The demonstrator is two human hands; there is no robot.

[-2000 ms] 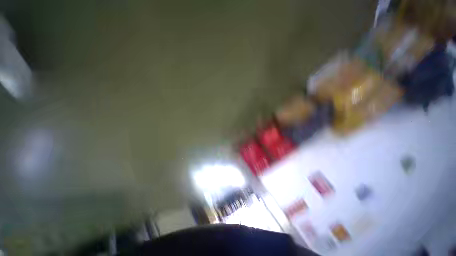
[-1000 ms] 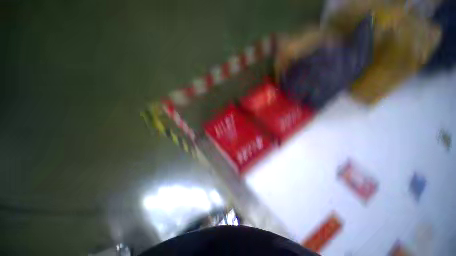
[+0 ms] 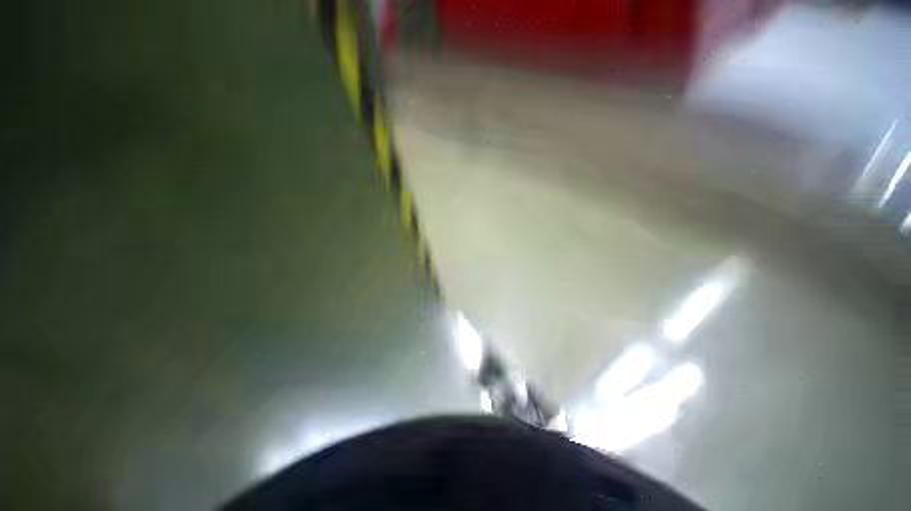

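Neither of my hands is in view. A dark rounded shape [image 3: 459,469], blurred and cut off by the bottom edge, lies nearest the camera; I cannot tell for certain what it is. A red box or crate [image 3: 569,30] is cut off by the top edge. The whole view is blurred and turned sideways.
A green floor [image 3: 200,200] fills the left side. Yellow-black tape [image 3: 382,140] runs down from the top and borders a pale beige floor [image 3: 499,210]. Bright light streaks [image 3: 639,399] show at lower right. A white surface [image 3: 819,70] is at upper right.
The red boxes have moved to the top edge and look larger. The yellow-black tape is nearer, and the pale floor now fills the right side. The wall with coloured notices has left the view.
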